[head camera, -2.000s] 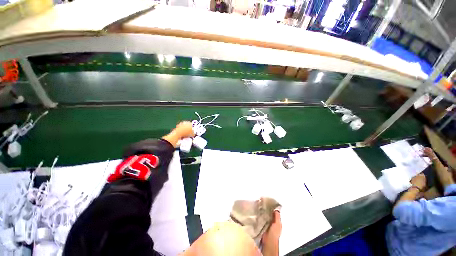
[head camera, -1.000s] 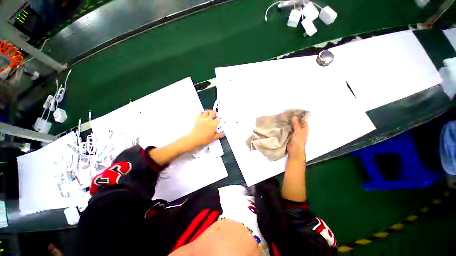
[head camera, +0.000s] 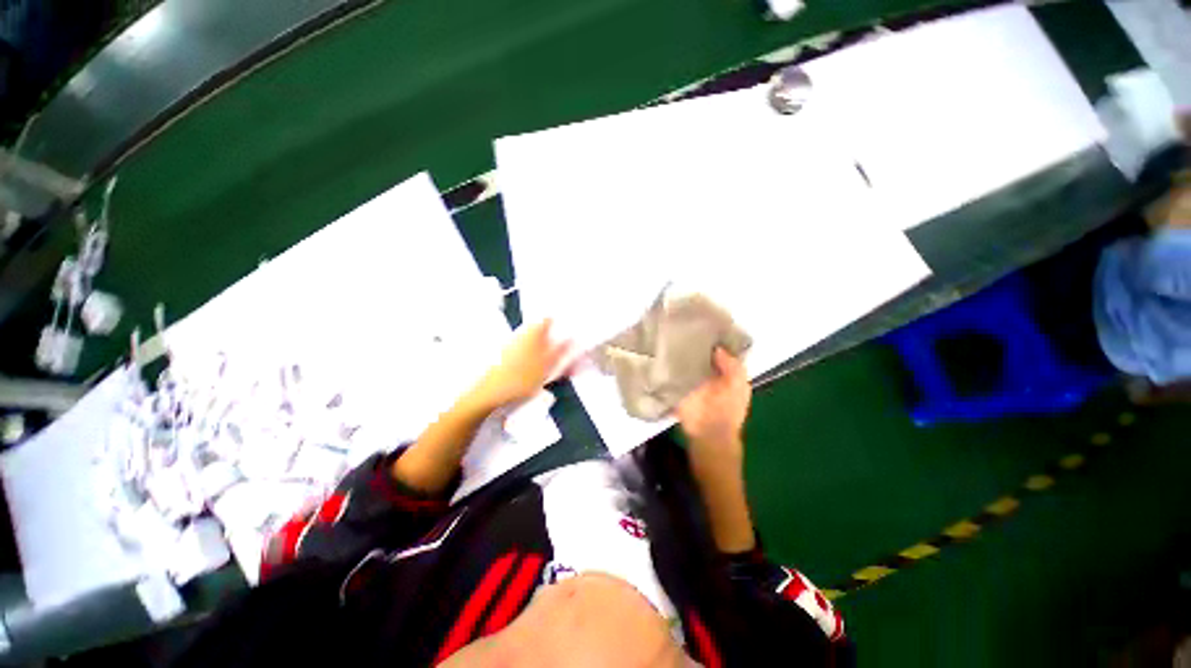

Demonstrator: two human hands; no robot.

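Note:
My right hand (head camera: 717,399) holds a crumpled beige-grey cloth (head camera: 677,350) above the near edge of the right-hand white sheet (head camera: 705,196). My left hand (head camera: 529,362) is blurred, at the gap between the two sheets, just left of the cloth. It grips white corded adapters (head camera: 533,420); blocks show below the hand and a bit of cord above it. Its fingertips and the cord between hand and cloth are too blurred to tell apart. A tangled pile of white adapters (head camera: 196,450) lies on the left-hand sheet (head camera: 353,274).
A round metal dish (head camera: 789,91) sits at the right sheet's far edge. The green conveyor (head camera: 392,118) runs beyond, with a white adapter group (head camera: 81,311) at far left. A blue stool (head camera: 980,352) and a person's light-blue sleeve (head camera: 1149,307) are at right.
My left hand reached to the conveyor, took an adapter group and brought it back over the bench. The cloth in my right hand is now closer to my left hand. The view has tilted down.

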